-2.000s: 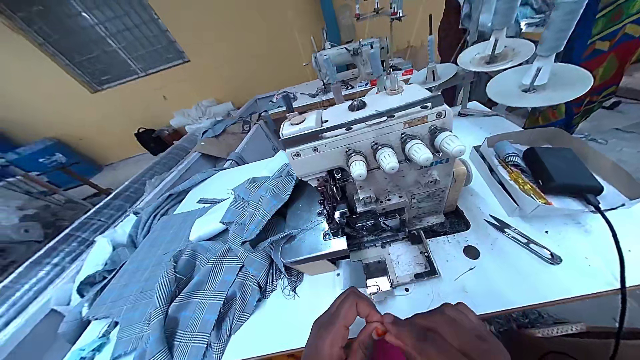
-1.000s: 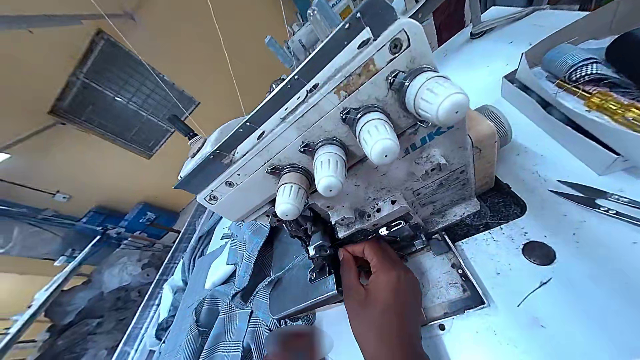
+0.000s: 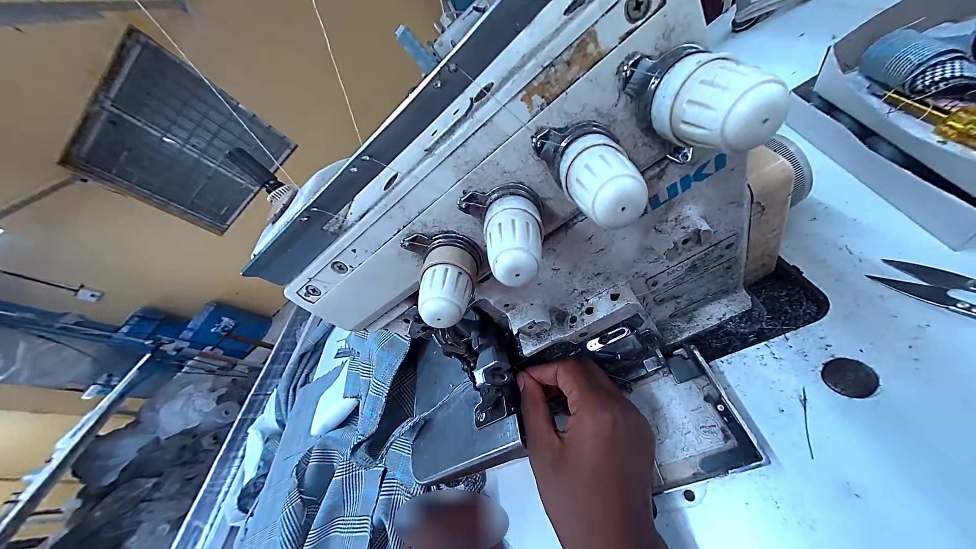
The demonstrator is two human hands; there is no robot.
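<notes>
A dusty white Juki overlock sewing machine [image 3: 610, 252] with several white tension knobs fills the middle of the view. My right hand [image 3: 591, 450] reaches in from below, with thumb and index fingertip close together at the dark needle and presser-foot area [image 3: 494, 377]. Whether anything is between those fingertips is too small and dark to tell. An open front cover shows the looper parts beside my fingers. At the bottom edge, a blurred skin-toned shape [image 3: 451, 520] looks like part of my left hand; its fingers cannot be made out. Grey-blue checked cloth [image 3: 343, 473] lies left of the metal bed plate [image 3: 465, 435].
Black-bladed thread snips [image 3: 926, 288] lie on the white table [image 3: 862, 473] at the right. Behind them stands an open cardboard box [image 3: 900, 179] with checked cloth and a yellow item. Threads run down from above to the machine's top left.
My hands were together in front of the machine two seconds ago; my right hand has since moved in to the needle area. The view has come much closer and tilted.
</notes>
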